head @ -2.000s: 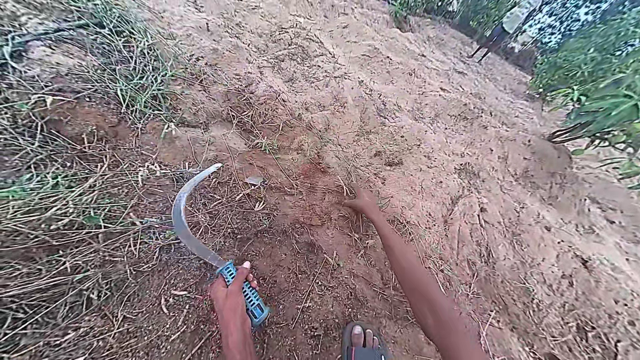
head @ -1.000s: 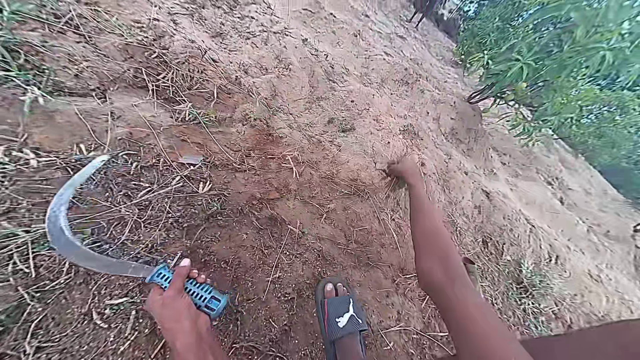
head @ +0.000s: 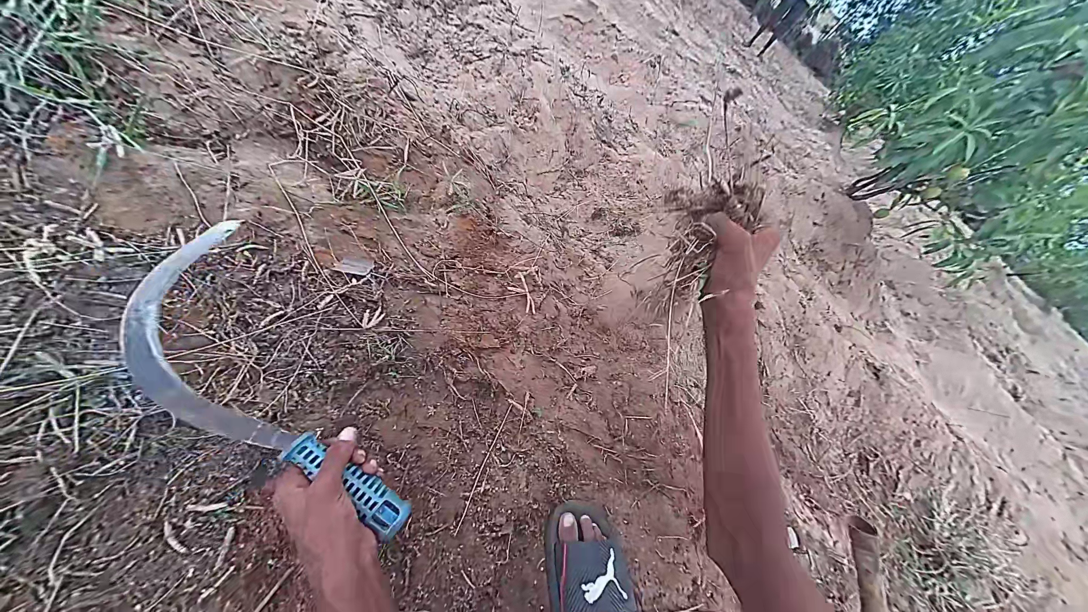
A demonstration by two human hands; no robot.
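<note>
My left hand (head: 327, 501) is closed around the blue plastic handle of a sickle (head: 157, 374), whose curved metal blade points up and away at the left. Off to the right, my right hand (head: 735, 251) grips a clump of dry weeds (head: 722, 200) with roots or stems sticking up and strands hanging down beside the wrist. The fingers of that hand are partly hidden by the clump. Below both hands lies reddish-brown soil (head: 510, 382) with scattered dry stalks.
My foot in a dark Puma slide sandal (head: 595, 569) stands at the bottom. Dry grass litter (head: 59, 459) covers the left side. A leafy green shrub (head: 977, 127) grows at upper right. A short brown stub (head: 865, 552) is at lower right. Someone's legs (head: 778, 25) show far off.
My right hand was down at the ground in the earlier frames; now it holds a clump of dry weeds. The sickle has stayed in my left hand. The view has shifted.
</note>
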